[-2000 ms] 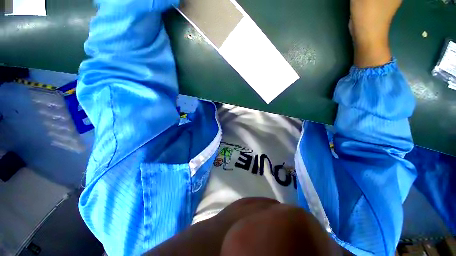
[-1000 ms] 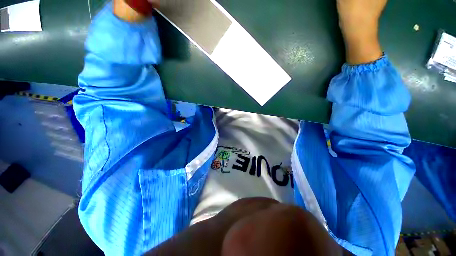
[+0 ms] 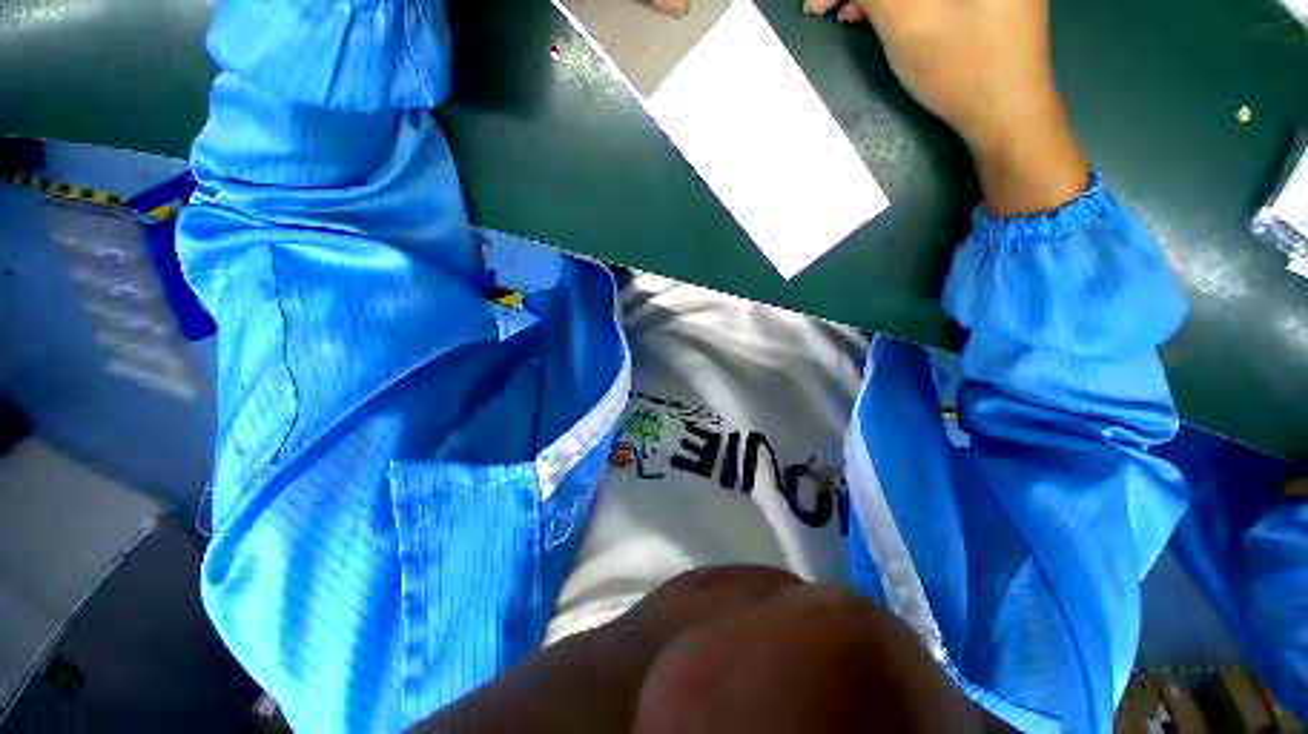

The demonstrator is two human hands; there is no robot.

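Note:
A long strip, likely an adhesive sheet on its liner, lies slanted on the dark green bench. Its near part is bare white, its far part grey-beige and cut off by the top edge. A fingertip touches the grey part at the top edge; it seems to be my left hand's, the rest of which is out of the picture. My bare right hand is right of the strip, low over the bench, its fingers pointing left and partly cut off. Whether either hand holds anything is hidden.
A shiny clear bag with white sheets lies at the bench's right side. A small pale speck and a tiny red speck are on the bench. Another person's blue sleeve shows at the lower right. Yellow-black floor tape is at left.
My right hand has turned left towards the strip. My left hand has gone beyond the top edge, apart from the likely fingertip on the strip. The view has shifted slightly.

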